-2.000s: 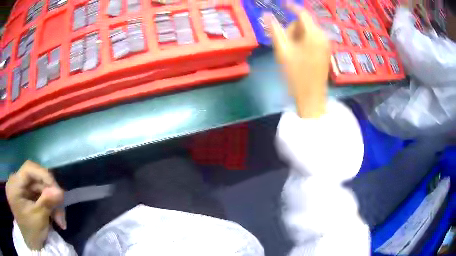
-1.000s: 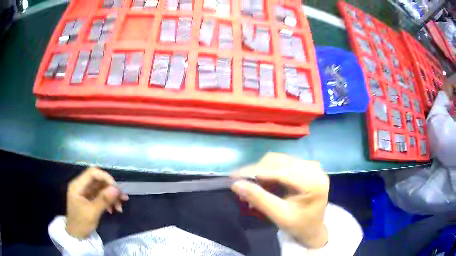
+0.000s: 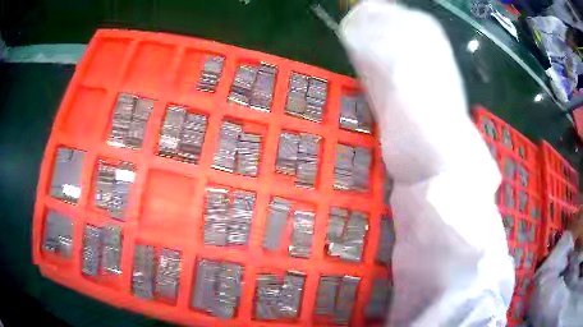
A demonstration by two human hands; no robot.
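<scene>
A red-orange compartment tray (image 3: 167, 171) fills the middle and left. Most pockets hold folded grey ribbed bands (image 3: 229, 217), mostly in pairs. Several pockets at the upper left and one pocket in the third row are empty. My right arm, in a white sleeve (image 3: 441, 179), reaches forward across the tray's right side and hides part of it. My right hand is not visible beyond the sleeve. My left hand is out of the picture.
More red trays (image 3: 521, 163) with bands stand at the right, beyond my sleeve. A thin grey strip (image 3: 327, 18) lies on the dark green bench (image 3: 281, 29) beyond the tray. Another person's pale sleeve (image 3: 555, 278) shows at the lower right.
The view has turned to look down over the tray. Both hands and the strip stretched between them have left the picture. My right arm now reaches forward over the tray.
</scene>
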